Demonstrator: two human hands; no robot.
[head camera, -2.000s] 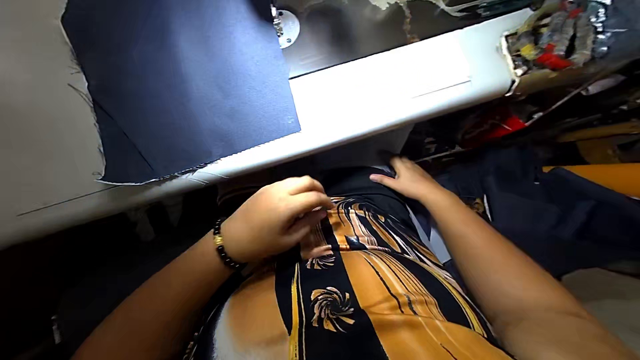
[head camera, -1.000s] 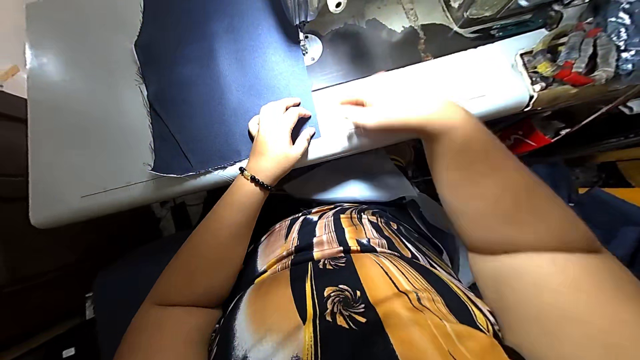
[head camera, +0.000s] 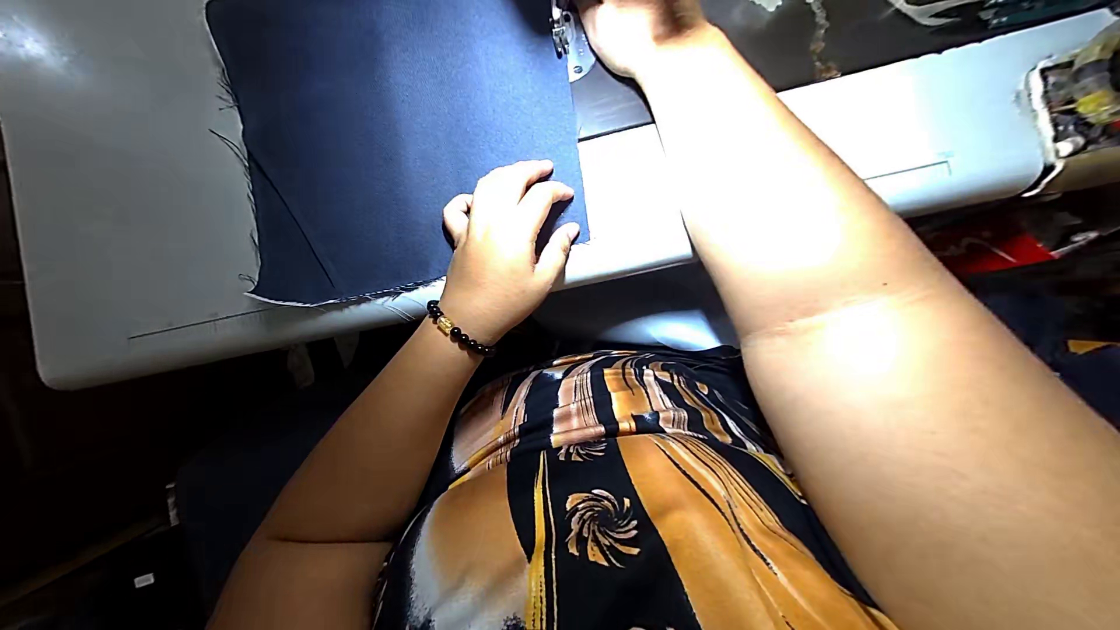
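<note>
A dark blue fabric panel with frayed left and lower edges lies flat on the white sewing table. My left hand, fingers apart, rests palm down on the panel's lower right corner. At the top edge of the view, the presser foot of a sewing machine stands at the panel's right edge, beside a round metal plate. My right hand is just right of the presser foot; its fingers are cut off by the frame, so what it touches is hidden.
A dark machine bed spans the top right. Beyond the table's right end a tray holds mixed scraps. Something red lies below that end. The table's front edge runs just above my lap.
My left hand has gone from my lap onto the fabric panel's corner. My right hand has moved from beside my lap, across the table's front part, up to the presser foot.
</note>
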